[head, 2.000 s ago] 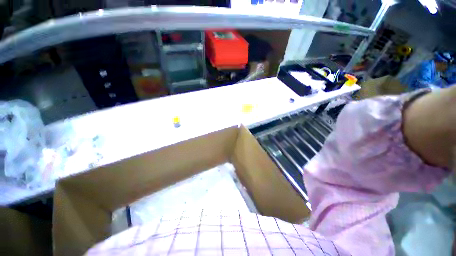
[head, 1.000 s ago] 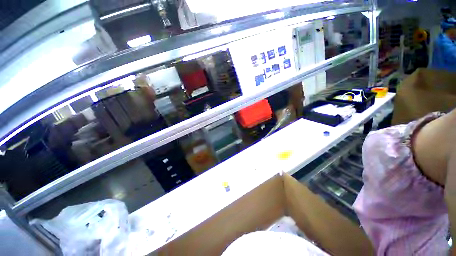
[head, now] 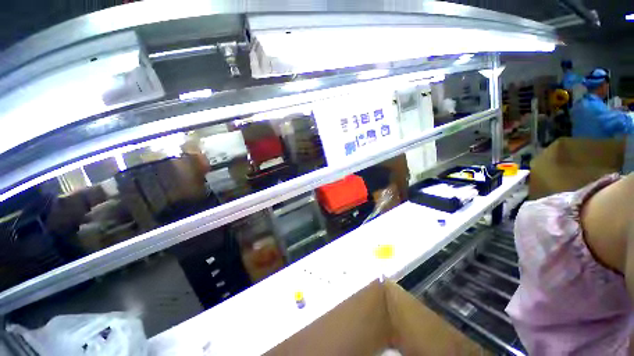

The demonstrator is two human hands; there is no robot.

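Note:
An open brown carton (head: 417, 321) stands at the bottom centre, cut off by the lower edge. Only a small white patch of its contents shows. A bare forearm with a pink elasticated sleeve (head: 556, 257) is at the right edge; its hand is out of the picture. My left hand is not in view either. On the white bench (head: 347, 257) lie a small yellow-and-blue item (head: 299, 300), a yellow roll-like item (head: 384, 252) and a small blue item (head: 441, 222).
A crumpled white plastic bag (head: 90, 337) lies at the bench's near left end. Black bins (head: 445, 197) stand at the far end. Roller conveyor (head: 480, 292) runs beside the bench. Another carton (head: 577, 167) and people in blue (head: 591, 115) are beyond. A metal rail (head: 229, 208) crosses above.
The view has tilted upward, so the lamps and rail above the bench now show and the carton has dropped mostly out of the picture. The pink sleeve stays at the right.

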